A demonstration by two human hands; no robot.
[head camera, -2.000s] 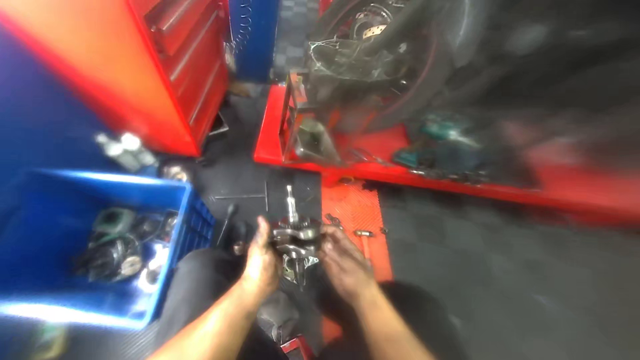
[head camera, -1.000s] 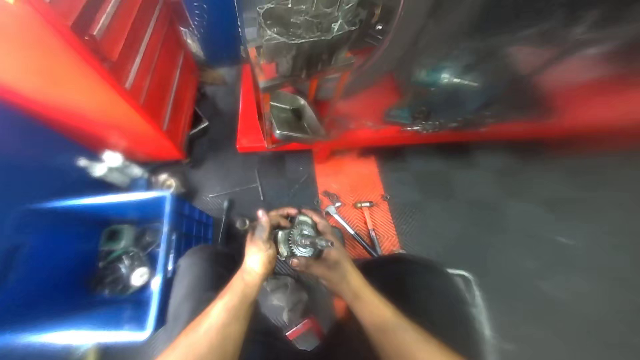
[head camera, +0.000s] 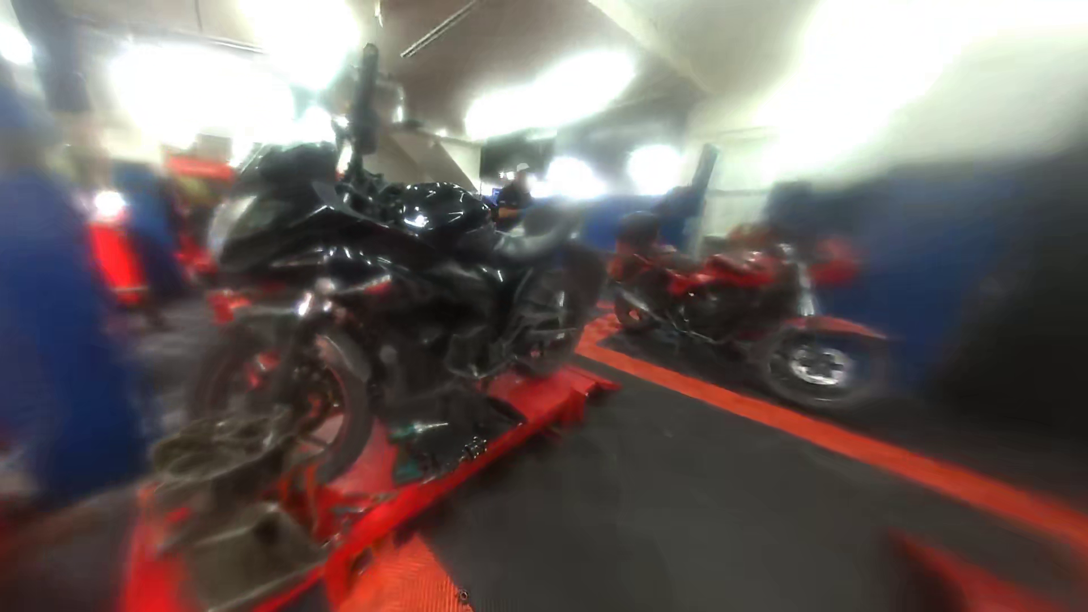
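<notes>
Neither my left hand nor my right hand shows in the head view; whether they hold anything is hidden. A black motorcycle (head camera: 408, 263) stands on a red lift platform (head camera: 476, 463), left of centre. Near its front wheel (head camera: 340, 399), at the lower left, are a blurred metal engine part (head camera: 212, 450) and a grey metal pan (head camera: 251, 557). Small parts (head camera: 472, 449) and a green item (head camera: 408, 467) lie on the platform below the motorcycle.
A red motorcycle (head camera: 731, 280) stands farther back at the right, by an orange floor strip (head camera: 739, 401). A person (head camera: 514, 195) is in the far background. Blue panels (head camera: 68, 323) rise at the left. A blurred red object (head camera: 952, 569) is at the lower right.
The view has swung up and right. Both hands and the metal part they held, the blue crate and the hammers have left the view.
</notes>
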